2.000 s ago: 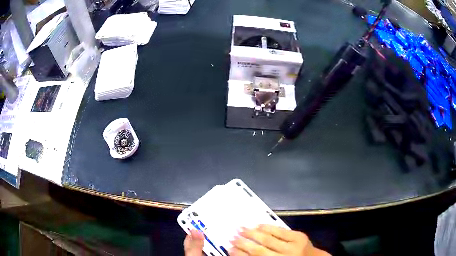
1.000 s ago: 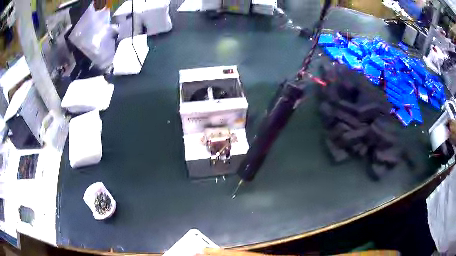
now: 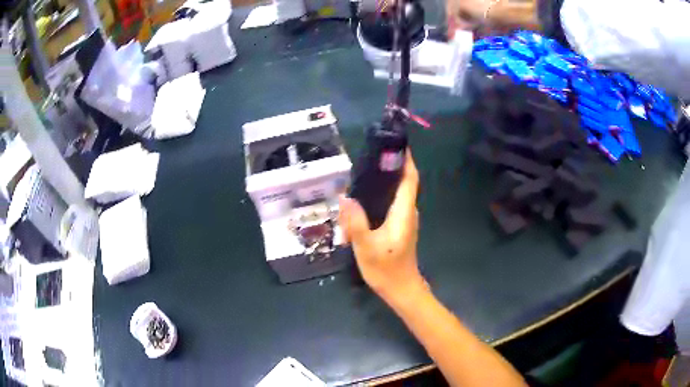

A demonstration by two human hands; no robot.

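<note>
The black electric screwdriver (image 3: 378,178) stands nearly upright at the right side of the screw feeder (image 3: 296,189), its cord running up. My right hand (image 3: 386,242) is wrapped round its body from the near side; its bit is hidden. The white-and-grey feeder has an open top and a metal pickup nozzle in front. A corner of the white back cover (image 3: 290,375) shows at the bottom edge, mostly cut off. My left hand is not in view.
A screw cup (image 3: 154,331) stands at the near left. White stacked covers (image 3: 125,240) lie at the left. Black foam pads (image 3: 541,162) and blue battery packs (image 3: 567,79) are heaped at the right. A person's pale sleeve (image 3: 662,264) is at the right edge; another reaches in above.
My right hand has reached up from the cover and taken hold of the screwdriver, now more upright. The view has shifted. A white-sleeved arm and a white object with a dark round part have appeared at the back.
</note>
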